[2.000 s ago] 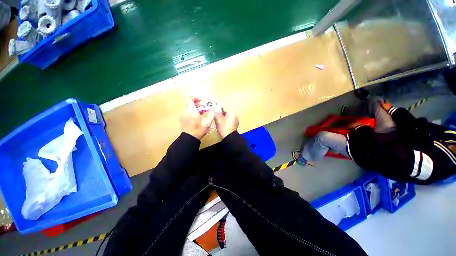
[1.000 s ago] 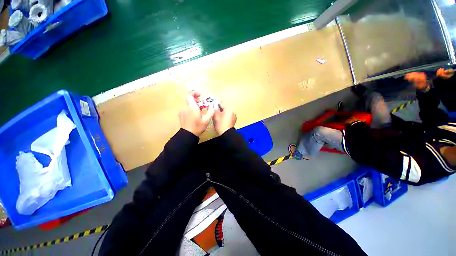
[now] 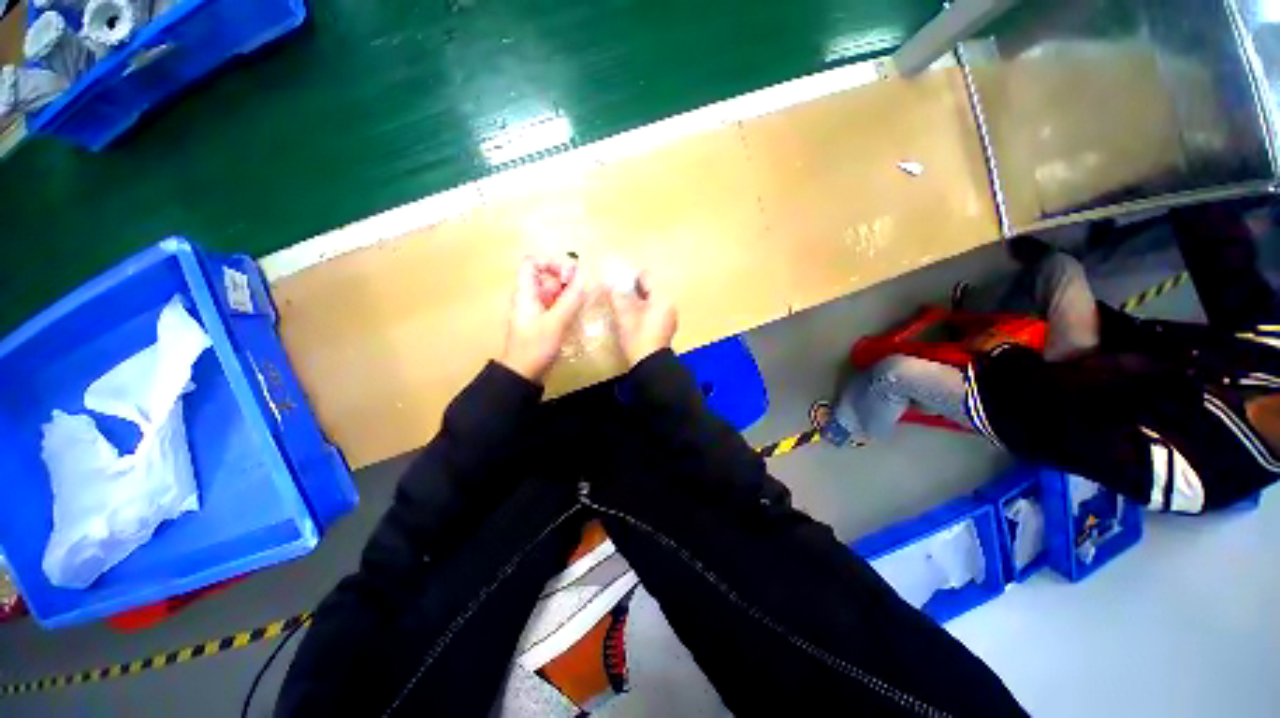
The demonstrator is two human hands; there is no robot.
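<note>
My left hand (image 3: 539, 321) is above the tan bench (image 3: 407, 337), its fingers closed around a small red-and-white item (image 3: 550, 286), mostly hidden, with a dark tip at its upper end. My right hand (image 3: 644, 320) is a little to the right, apart from the left one. Its fingers are curled by a small dark-and-white piece (image 3: 640, 288), whose shape is too blurred and bright to tell. A small white cone-shaped part (image 3: 910, 167) lies on the bench to the right.
A blue bin (image 3: 260, 470) with a crumpled white bag is at left. A green belt (image 3: 351, 98) runs beyond the bench, carrying a blue bin (image 3: 169, 70) of grey-white parts. A blue stool (image 3: 730, 382) is under the bench edge. A seated person (image 3: 1095, 407) is at right.
My hands have moved apart; the item in the left hand and the piece at the right hand were together before. The seated person's hands have gone out of clear view.
</note>
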